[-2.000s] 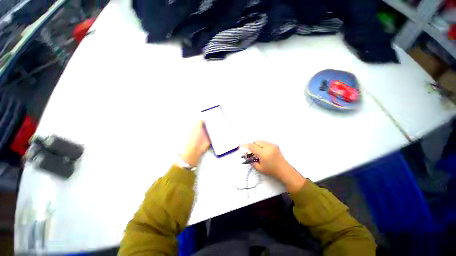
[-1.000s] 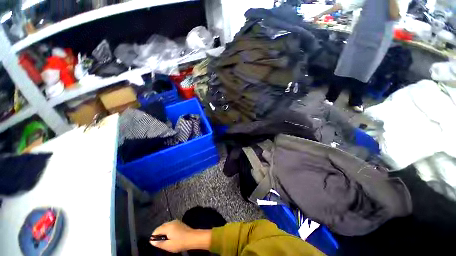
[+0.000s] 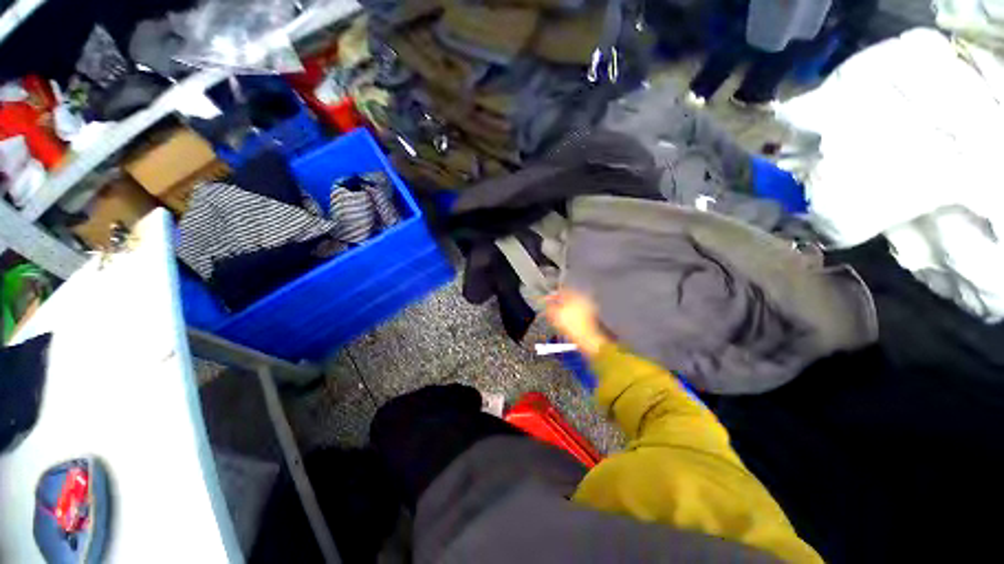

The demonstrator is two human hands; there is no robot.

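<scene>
A grey jacket [image 3: 683,286] lies lining side out on top of dark garments at the right. My right hand [image 3: 575,320] is at its left edge, by a pale grey strip of cloth, with the arm stretched out in a mustard sleeve. The hand is small and blurred, so I cannot tell whether its fingers grip the cloth or hold anything. My left hand is out of the picture.
A blue crate [image 3: 330,292] with black and striped garments stands beside the white table [image 3: 132,364]. A blue-grey tray [image 3: 97,518] holds a red packet [image 3: 73,498]. A red object [image 3: 550,427] is near my lap. Garments are heaped behind; a person's legs show at the back.
The view has turned from the table with the phone to the garments at the right. My right hand has moved from low over the floor, holding something small and black, out to the grey jacket's edge.
</scene>
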